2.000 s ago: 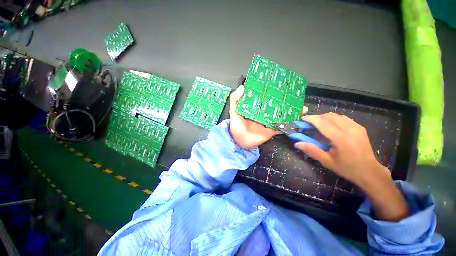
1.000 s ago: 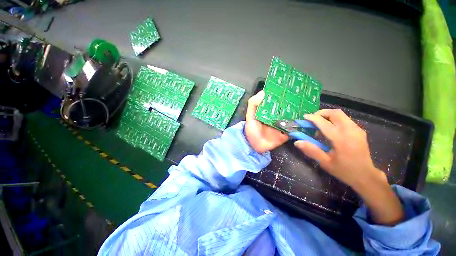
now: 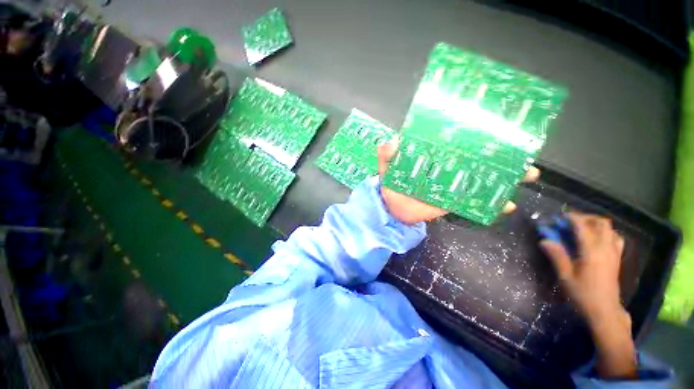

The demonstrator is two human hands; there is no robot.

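My left hand (image 3: 403, 203) grips a green circuit board panel (image 3: 475, 137) by its lower part, above the left side of the black tray. Fingertips show at its right edge, and light glares across its middle. My right hand (image 3: 593, 262) is over the right part of the tray, apart from the panel, and holds blue-handled cutters (image 3: 558, 231), which are blurred. Silvery specks lie on the floor of the black tray (image 3: 487, 292).
Green boards (image 3: 266, 121) lie left of the tray, one board (image 3: 354, 148) partly behind my left hand. A small board (image 3: 267, 36) lies farther back. A green reel (image 3: 192, 49) and dark equipment stand left. A lime-yellow roll (image 3: 685, 266) is at the right edge.
The panel is raised closer to the camera and looks larger. My right hand has moved right and down with the cutters, away from the panel. The whole view has shifted, with the surroundings sliding right.
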